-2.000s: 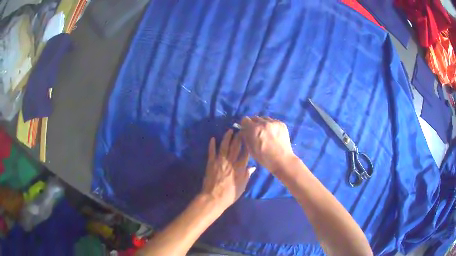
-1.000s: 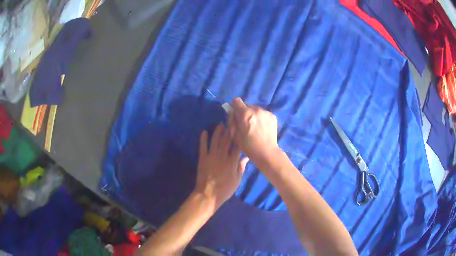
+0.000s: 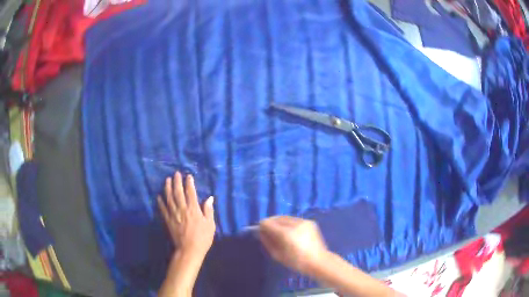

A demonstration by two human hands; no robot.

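Observation:
The bright blue shiny cloth lies spread in front of me with ripples and thin pale chalk lines. A dark navy pattern piece lies on it near the front, partly hidden by my hands and hard to separate from shadow. My left hand lies flat with fingers spread. My right hand, blurred, holds a small white chalk in its fingertips at the piece's edge. Shears lie on the cloth beyond my right hand, handles to the right.
Red fabric lies at the far left. A navy piece and yellow and orange strips are at the left edge. Bunched blue cloth and navy pieces are at the right. Red and white fabric lies at the front right.
The view has turned and shifted right. My hands have moved apart, with my right hand now farther right and nearer the front edge. More chalk lines show beyond my hands.

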